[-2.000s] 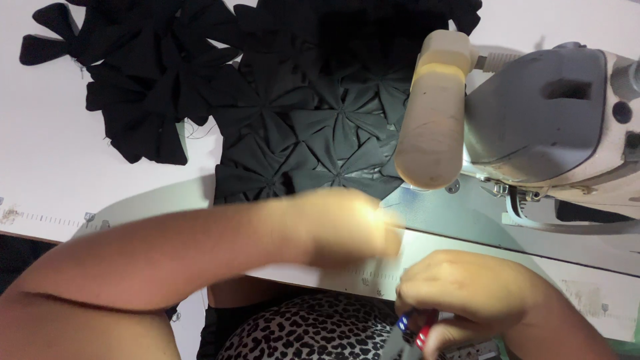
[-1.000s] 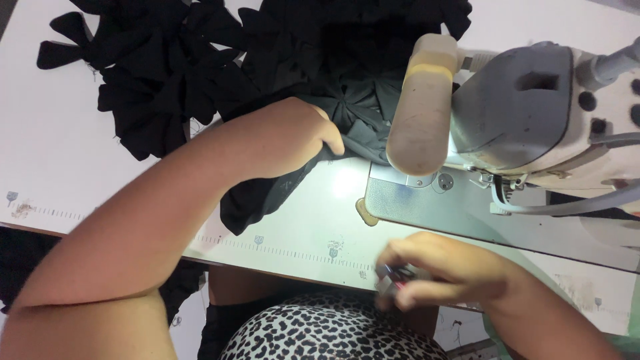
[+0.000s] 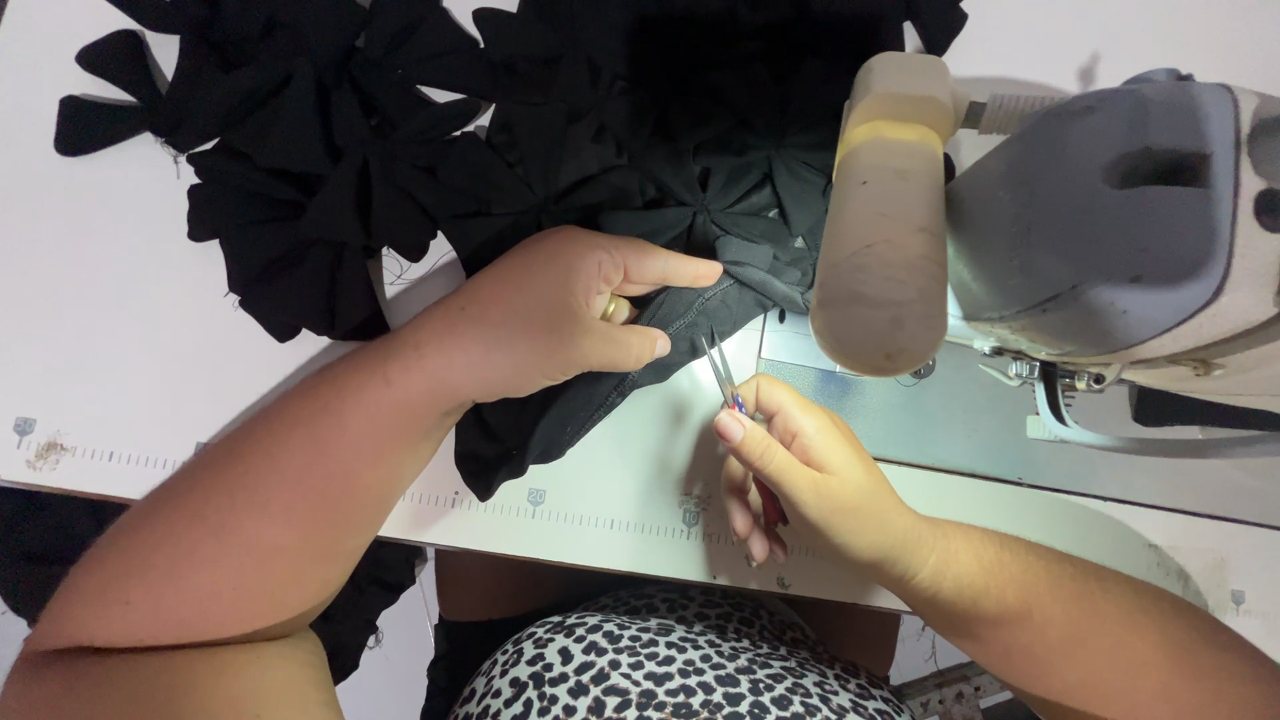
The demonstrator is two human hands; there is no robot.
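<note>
My left hand (image 3: pixel 585 305) lies on black fabric (image 3: pixel 540 425), thumb and index finger spread along its stitched seam; the other fingers are curled under, and whether they grip the cloth I cannot tell. A gold ring is on one finger. My right hand (image 3: pixel 800 465) holds small thread snips (image 3: pixel 722 375) with red and blue on the handle. Their two pointed blades are slightly apart and reach toward the cloth's lower edge, just below my left thumb and index finger. Pleated, petal-like black pieces (image 3: pixel 700 200) make up the cloth behind.
At the right stands a sewing machine (image 3: pixel 1090 220), with a beige lamp-like attachment (image 3: pixel 880 230) beside its head. Its metal bed plate (image 3: pixel 850 400) is set into the white table (image 3: pixel 110 330). A printed ruler scale (image 3: pixel 610 525) runs along the front edge. More black fabric (image 3: pixel 280 230) lies at the left.
My right hand has come up from the table's front edge to the fabric with the snips. The fabric's lower edge has been folded over since the earliest frame, and my left hand is now on it.
</note>
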